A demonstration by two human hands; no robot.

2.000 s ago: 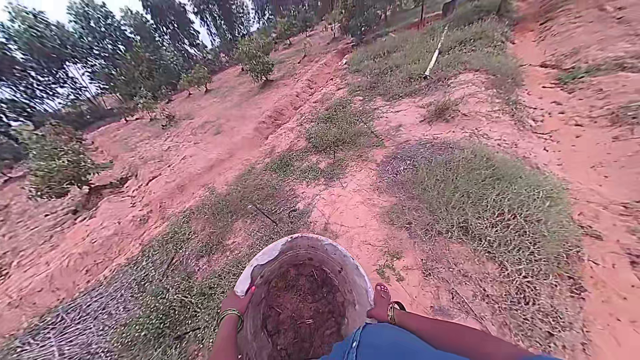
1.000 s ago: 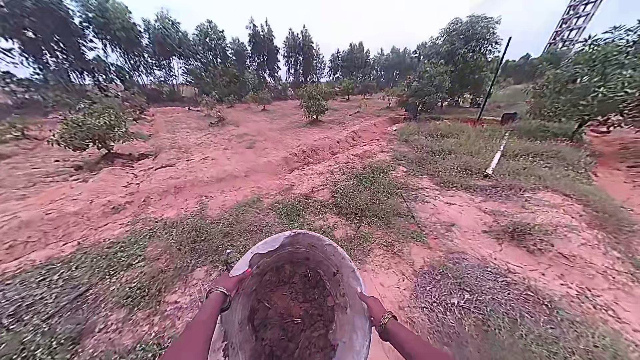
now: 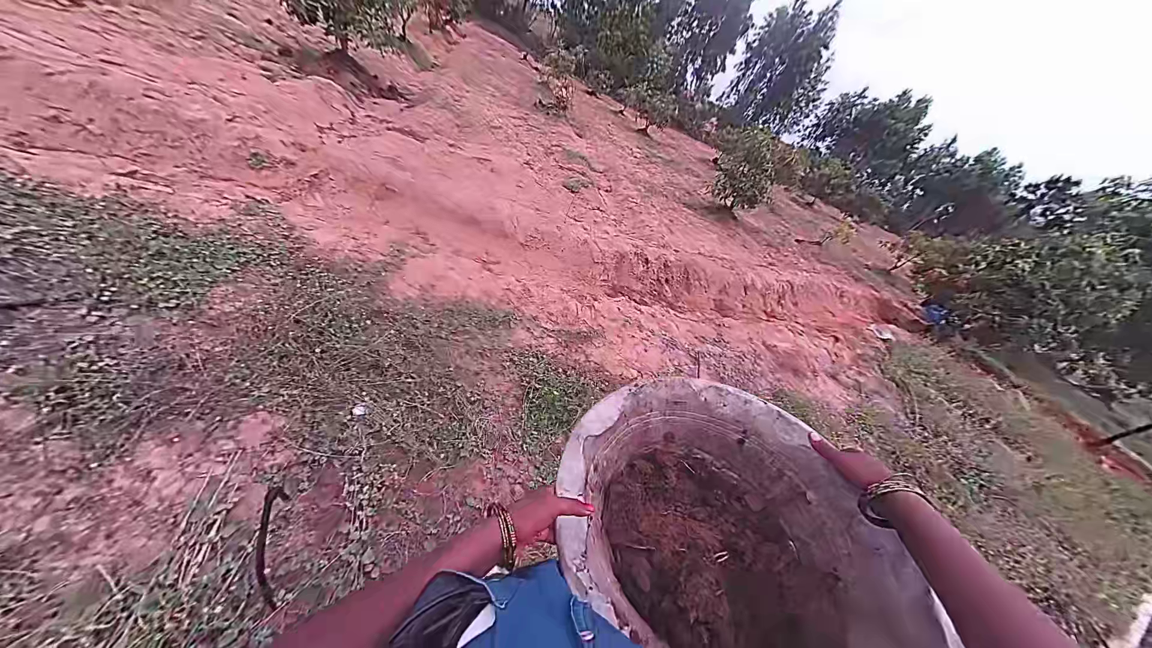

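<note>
A wide, round metal pan (image 3: 621, 405) with a pale, worn rim is held in front of my body, low in the view. Dark soil or compost (image 3: 711, 540) lies in its bottom. My left hand (image 3: 544, 515) grips the rim at the left, thumb over the edge, with bangles at the wrist. On the upper right part of the rim is my right hand (image 3: 850, 463), its thumb on top and its fingers hidden outside the pan; bangles circle that wrist too. Blue clothing (image 3: 540, 607) shows between my left arm and the pan.
Low weeds and dry grass (image 3: 360, 360) cover the near ground. Past them lies bare reddish soil (image 3: 432, 198) with a small eroded bank (image 3: 720, 283). A dark curved stick (image 3: 263, 544) stands up at the lower left. Shrubs and trees (image 3: 1044, 279) line the right and the back.
The view has swung and tilted strongly. Both hands stay on the pan's rim. The pan now sits right of centre in the view, where it was near the middle one second ago.
</note>
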